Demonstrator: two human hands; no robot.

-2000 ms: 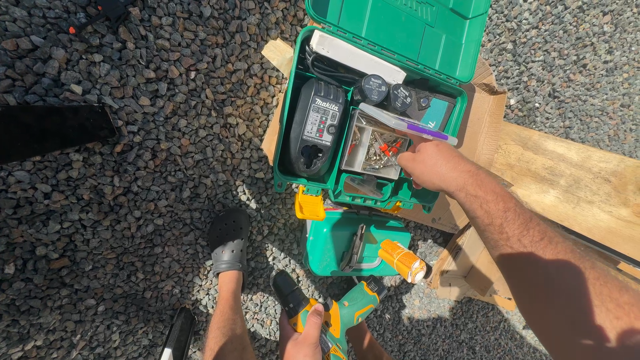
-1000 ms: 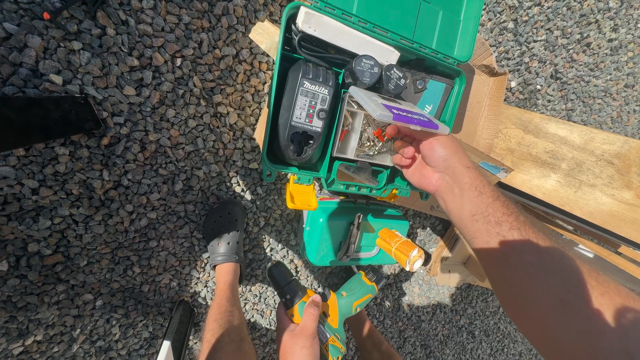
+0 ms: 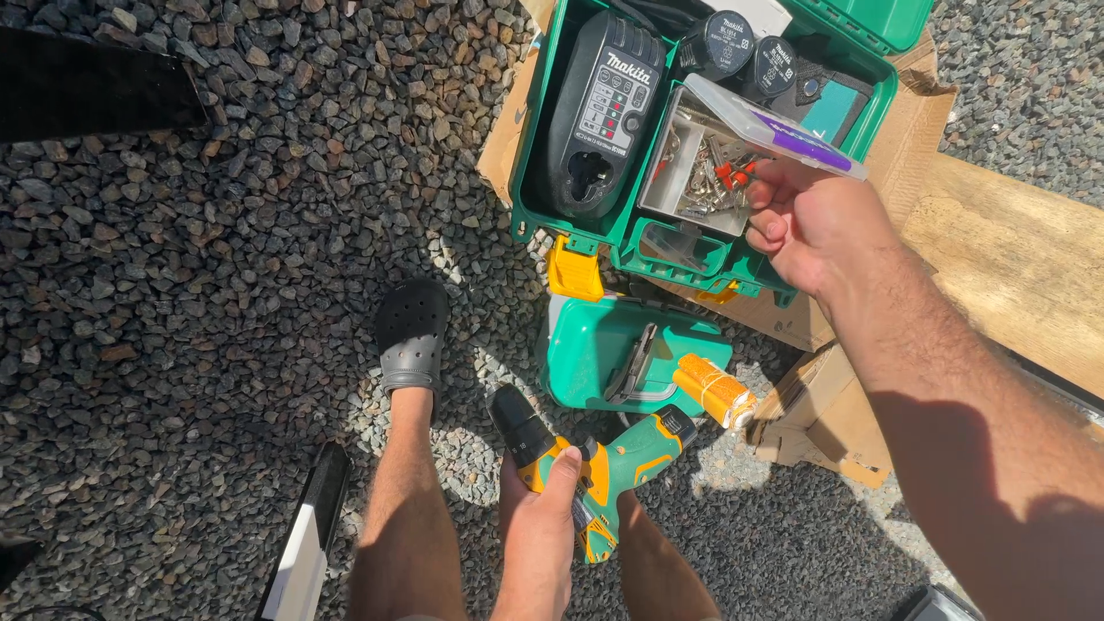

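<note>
My left hand (image 3: 548,509) is closed around the body of a green and yellow cordless drill (image 3: 595,474), its black chuck pointing up and left. My right hand (image 3: 806,220) is at the right edge of a small plastic parts box (image 3: 653,185) full of screws and bits, some with red parts. Its clear lid with a purple stripe (image 3: 776,134) stands tilted over my fingertips. Whether the fingers pinch a small piece cannot be told. The box sits in an opened green toolbox (image 3: 617,226), beside a Makita charger (image 3: 604,112) and two black batteries (image 3: 724,43).
Below the toolbox lie a green case (image 3: 586,345) and an orange roll (image 3: 711,388). Cardboard (image 3: 828,423) and a wooden board (image 3: 1018,267) are at the right. A dark clog (image 3: 412,336) stands on the gravel (image 3: 216,302); black and white bars (image 3: 302,543) lie at lower left.
The parts box lid has tilted further up than two seconds ago, and my right hand is now under its edge. My left hand still holds the drill. The view has moved closer.
</note>
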